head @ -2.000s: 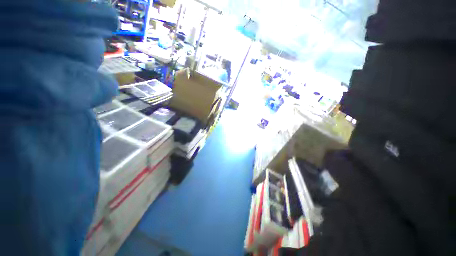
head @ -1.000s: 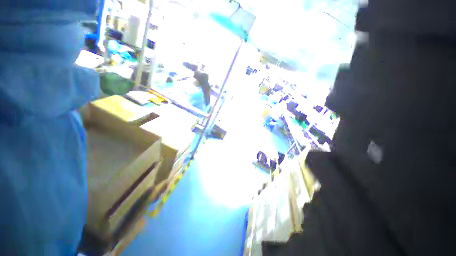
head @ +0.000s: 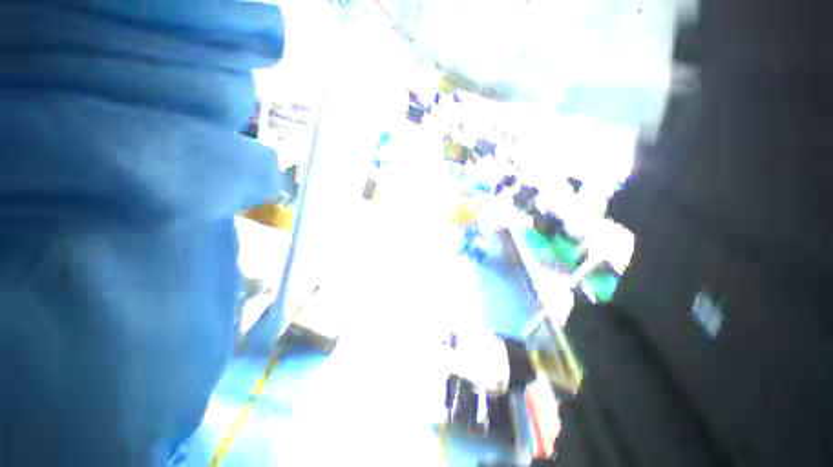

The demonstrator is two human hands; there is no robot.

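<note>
A tall pile of black trays [head: 749, 210] fills the right side of the view, dark and blurred, with a stepped left edge and a small pale label. A blue smock sleeve [head: 119, 201] fills the left side. Neither of my hands is in the picture, so how they hold the pile cannot be seen.
A pale vertical pole [head: 306, 201] stands beside the sleeve. A yellow floor line [head: 245, 410] runs over the blue floor at lower left. A red-and-white edged stack [head: 541, 418] is low, beside the black pile. The middle is overexposed; benches beyond are blurred.
The view has moved forward along the aisle. The open cartons on the left and the pale stacks on the right have left the picture. The black pile stays on the right side.
</note>
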